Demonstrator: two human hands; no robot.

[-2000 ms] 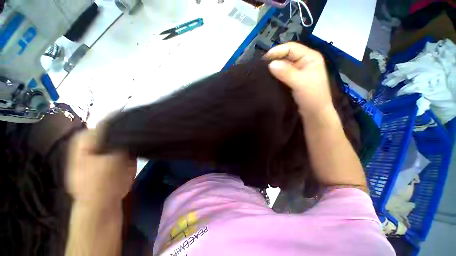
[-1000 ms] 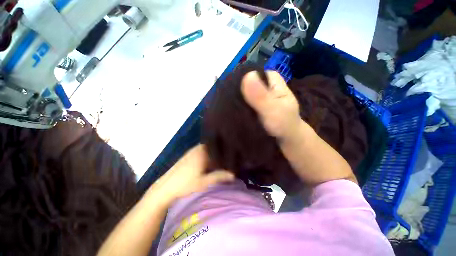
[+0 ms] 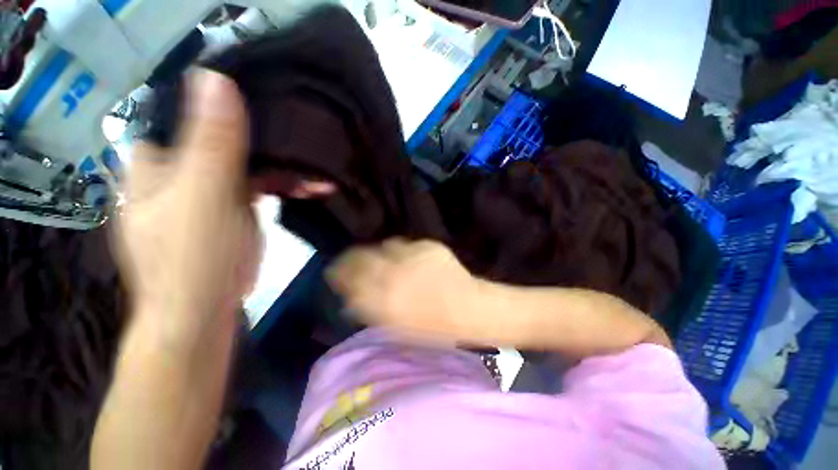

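A dark brown garment piece (image 3: pixel 317 101) is raised over the white machine table, in front of the sewing machine (image 3: pixel 87 78). My left hand (image 3: pixel 188 202) is blurred, thumb up, at the left edge of this cloth and holds it; some of its fingers show under the cloth. My right hand (image 3: pixel 400 285) is blurred, with fingers curled, at the cloth's lower end in front of my chest; its grip is unclear. The cloth runs down right towards a brown heap (image 3: pixel 579 220). The needle area is hidden.
More dark brown cloth (image 3: pixel 55 340) hangs at the left below the machine head. The heap rests by a blue crate (image 3: pixel 519 128). Another blue crate (image 3: pixel 749 294) with pale cloth stands at the right, and white cloth (image 3: pixel 804 138) lies beyond. A white board (image 3: pixel 652 50) is upper right.
The brown piece has moved from my lap up and left over the table, covering the snips. My left hand has risen with it; my right hand has moved down and left.
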